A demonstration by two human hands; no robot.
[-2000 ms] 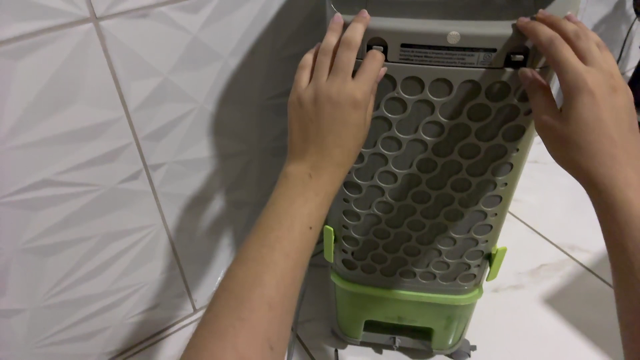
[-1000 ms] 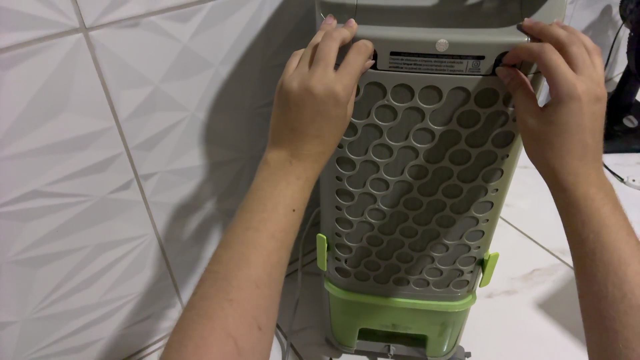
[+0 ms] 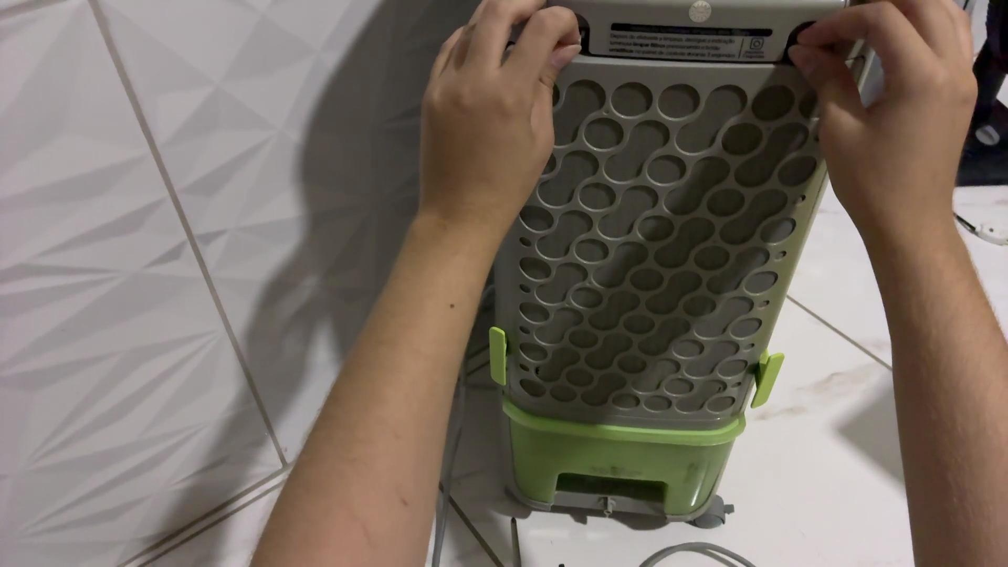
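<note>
A grey air cooler with a perforated plastic rear grille (image 3: 646, 252) stands upright on casters. My left hand (image 3: 504, 110) has its fingers bent at the dark latch recess by the grille's top left corner. At the top right recess, my right hand (image 3: 890, 102) pinches with thumb and forefinger at the grille's edge. Between the hands is a label strip (image 3: 685, 43) bearing writing. Below the grille sits a green water tank (image 3: 614, 465), with a green clip (image 3: 498, 356) on the left side and another green clip (image 3: 768, 379) on the right. The fingertips partly hide both recesses.
A white tiled wall with a raised pattern (image 3: 157, 236) rises close on the left. Grey cable (image 3: 447, 472) runs down beside the cooler, and a cable loop (image 3: 697, 547) lies on the white tiled floor (image 3: 827, 472). A dark object (image 3: 988, 102) stands at the far right.
My right thumb and forefinger have come together at the right recess, and my left fingers have bent at the left one. The view has shifted somewhat.
</note>
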